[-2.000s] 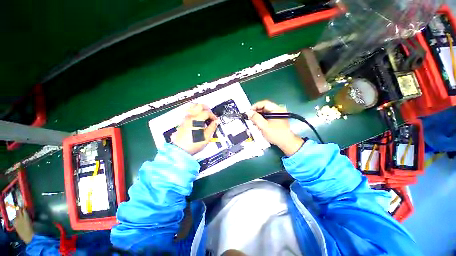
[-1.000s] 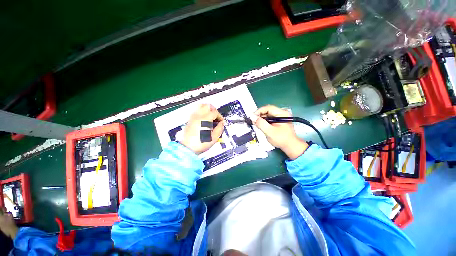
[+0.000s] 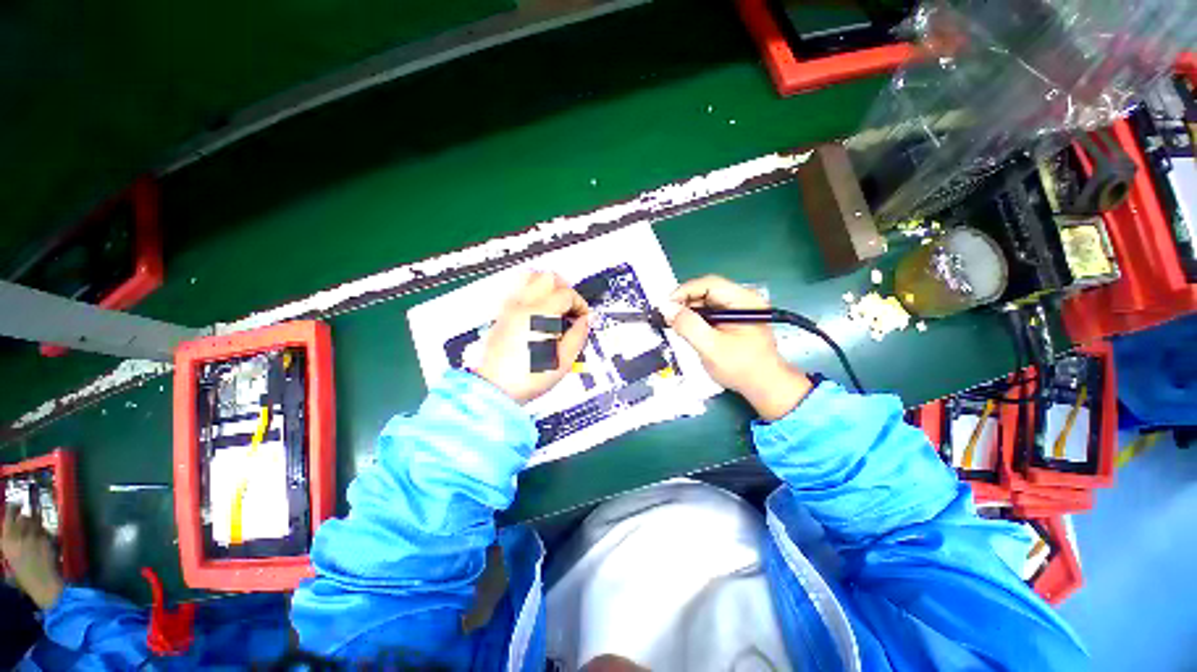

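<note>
A tablet (image 3: pixel 639 344) in a white holding frame (image 3: pixel 439 310) lies in front of me, its inside open. My right hand (image 3: pixel 730 344) holds the black soldering iron (image 3: pixel 738 315) like a pen, its tip over the circuit board near the tablet's upper part. My left hand (image 3: pixel 532 337) rests over the tablet's left part, thumb and fingertips pinched together close to the iron tip. Black bands wrap a left finger. Whether something thin is between the left fingertips is too small to tell.
Left stands a red-framed tablet (image 3: pixel 188 460); beyond it, another person's hand (image 3: pixel 29 557) touches a framed tablet. Right are a brown block (image 3: pixel 841 208), pale yellow pieces (image 3: pixel 877 313), an amber jar (image 3: pixel 950 272), the iron stand (image 3: pixel 1087 250), a clear plastic bag (image 3: pixel 1017 72) and stacked red-framed tablets (image 3: pixel 1063 410).
The view has shifted, so the bench items sit slightly differently in the picture. My hands stay at the tablet with the iron held. The other person's hand at far left has moved over its tablet.
</note>
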